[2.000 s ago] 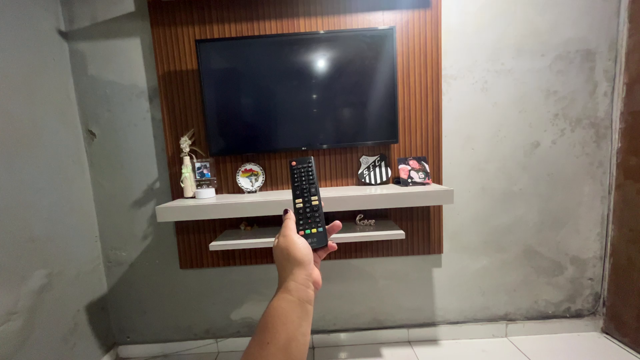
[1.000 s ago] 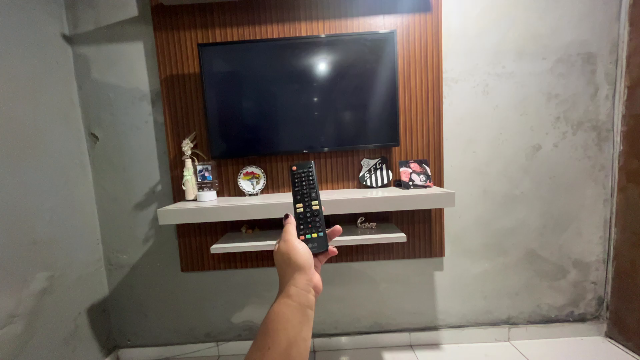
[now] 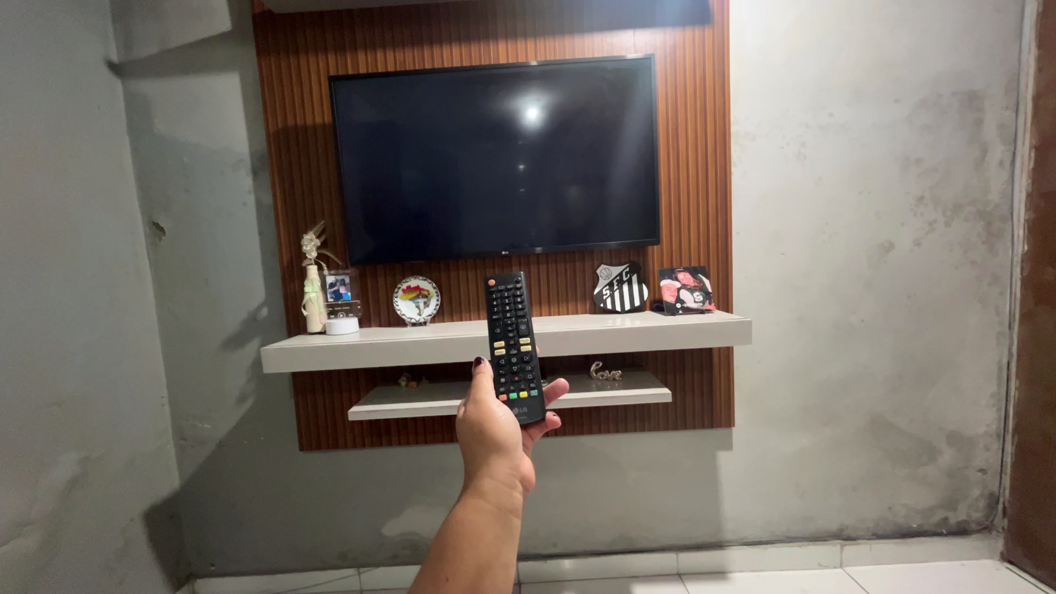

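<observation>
My left hand (image 3: 495,437) is raised at the lower middle of the head view, its arm coming up from the bottom edge. It holds a black LG remote control (image 3: 515,355) upright, button side facing me. The thumb lies along the remote's left edge, and fingertips show at its lower right. Beyond the remote hangs a wall-mounted LG television (image 3: 499,161) with a dark screen that reflects a bright light. The remote overlaps the front of a pale wall shelf (image 3: 643,334) and a smaller shelf (image 3: 412,406) below it. My right hand is out of view.
A slatted wood panel (image 3: 697,165) backs the television. The upper shelf bears a decorated bottle (image 3: 313,301), a white round device (image 3: 342,327), a round plate (image 3: 417,300), a black-and-white crest (image 3: 620,289) and a photo plaque (image 3: 686,290). A word-shaped ornament (image 3: 606,373) stands on the lower shelf.
</observation>
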